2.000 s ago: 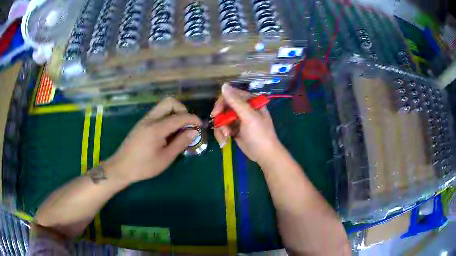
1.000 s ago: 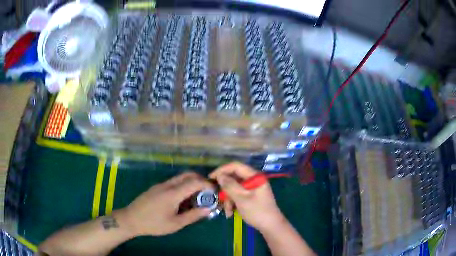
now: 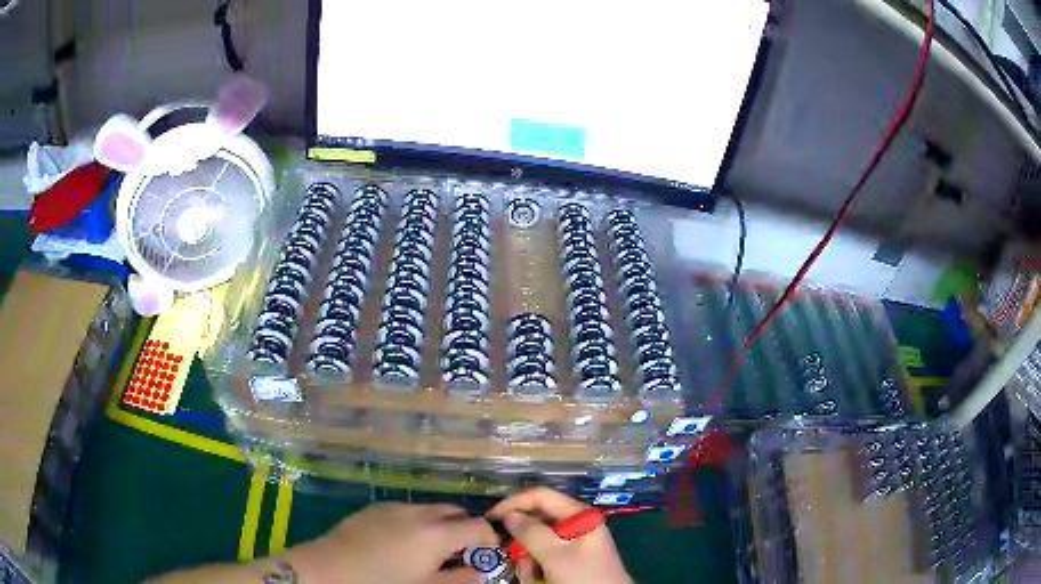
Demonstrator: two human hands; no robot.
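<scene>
My left hand (image 3: 400,542), low in the view, holds a round metal component (image 3: 486,560) with dark concentric rings between its fingers. My right hand (image 3: 565,548) grips a red test probe (image 3: 567,532) that points left at the component. The probe tip and its exact contact are hidden or too small to tell. A thin red wire runs from the probe's rear to the right. The lower parts of both hands are cut off by the bottom edge.
A stacked blister tray (image 3: 457,422) with rows of components stands behind my hands. A monitor (image 3: 525,80) shows a green block. A rabbit-eared fan (image 3: 194,217) and dotted sticker sheet (image 3: 154,374) are at left. Another tray stack (image 3: 845,513) is at right; a cardboard sheet (image 3: 34,388) is far left.
The view has tilted up, so the hands sit lower and the monitor shows fully. The component has turned its ringed face towards the camera since the earliest frame. Both hands keep their holds.
</scene>
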